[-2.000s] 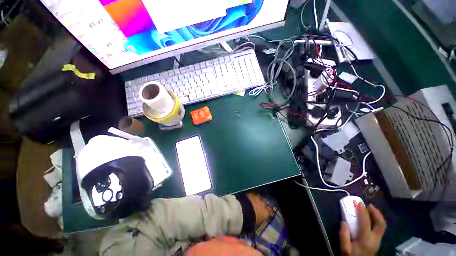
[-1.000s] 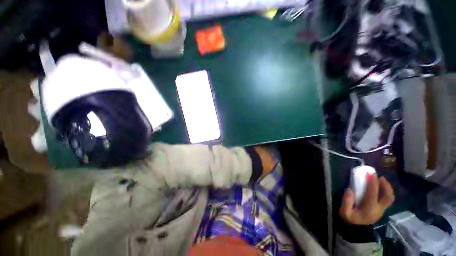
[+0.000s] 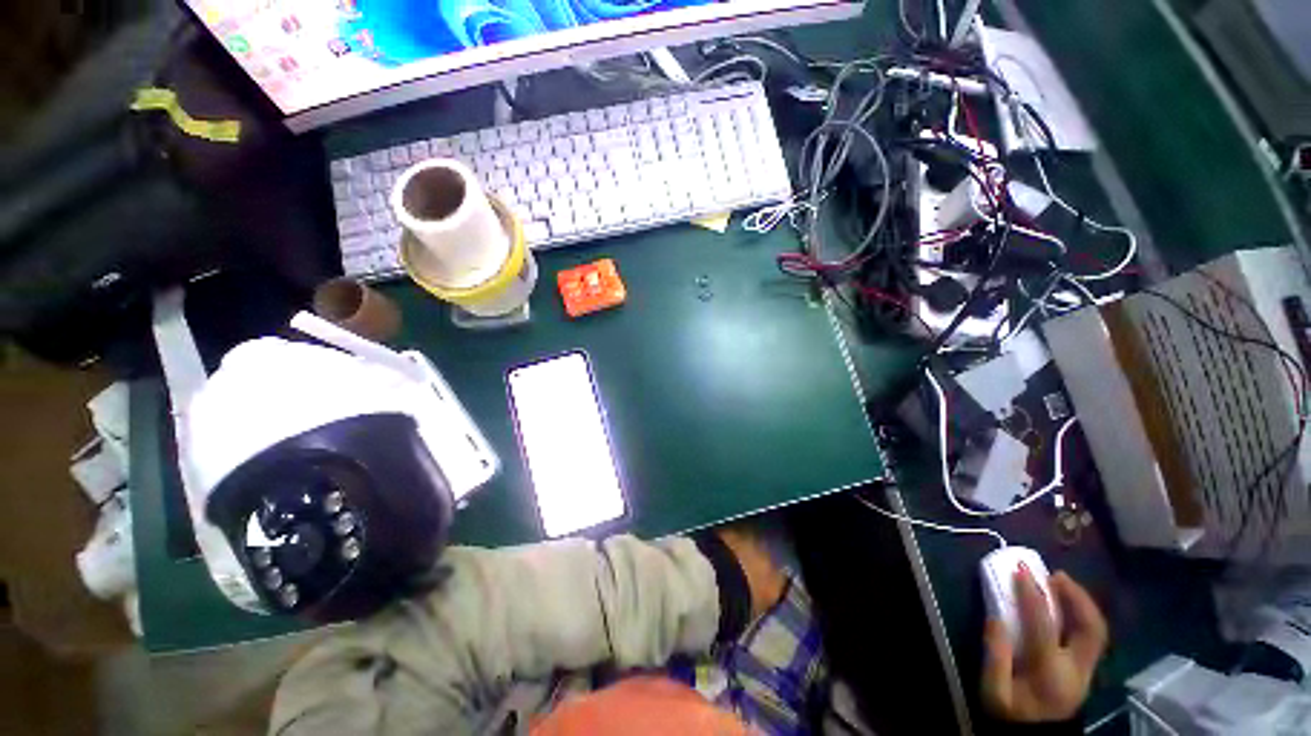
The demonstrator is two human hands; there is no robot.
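My right hand [image 3: 1047, 654] rests over a white corded mouse [image 3: 1015, 587] beyond the desk's right edge, fingers on its top and sides. My left sleeve lies along the front desk edge; only the wrist and a little of my left hand [image 3: 756, 564] show past the dark cuff, the fingers hidden near the plaid cloth. A smartphone [image 3: 568, 446] with a bright white screen lies flat mid-desk. A white dome camera [image 3: 309, 396] with a black ball face stands left of it, touching or close to the sleeve. A white keyboard [image 3: 633, 166] lies below the monitor [image 3: 575, 46].
A white roll [image 3: 450, 223] stands on a yellow-rimmed roll [image 3: 492, 288], beside an orange-red block [image 3: 591, 288]. A brown core [image 3: 355, 309] is behind the camera. Tangled cables [image 3: 949, 216] and an open carton [image 3: 1121, 417] lie right. A bulky black object [image 3: 86, 216] is at left.
The head view dipped and came back up, so the keyboard and monitor edge show again. My right hand stays on the mouse. The phone and camera have not visibly moved on the desk.
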